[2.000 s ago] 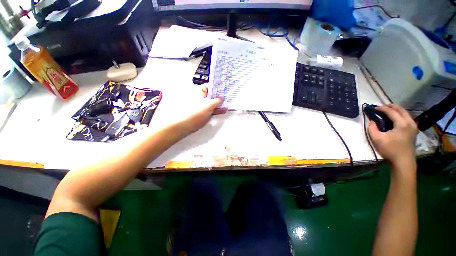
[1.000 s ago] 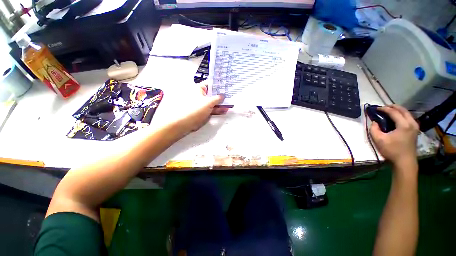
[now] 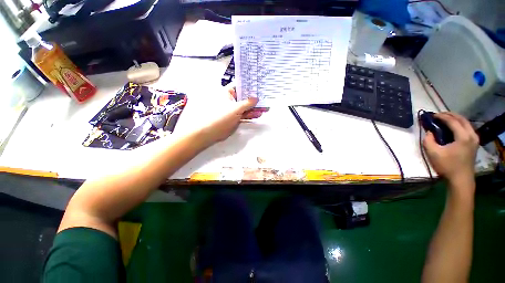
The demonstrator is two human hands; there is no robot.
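My left hand [image 3: 235,117] grips a white printed form [image 3: 290,63] by its lower left corner, thumb in front and fingers behind. The form has a heading and a ruled table, stands raised towards me and hides part of the black keyboard [image 3: 382,95]. My right hand [image 3: 455,145] rests over a black corded mouse [image 3: 437,128] at the desk's right. A black pen [image 3: 306,130] lies on the desk just below the form.
A patterned black pouch or mat [image 3: 138,117], an orange drink bottle [image 3: 63,72] and a black printer [image 3: 111,41] are at the left. A grey-white label printer [image 3: 457,63] stands at the right. The desk's chipped yellow front edge [image 3: 354,176] runs before my legs.
The form has tilted up towards me and now looks larger and higher. The view has shifted slightly, and the monitor screen has dropped out at the top. Both hands keep their holds.
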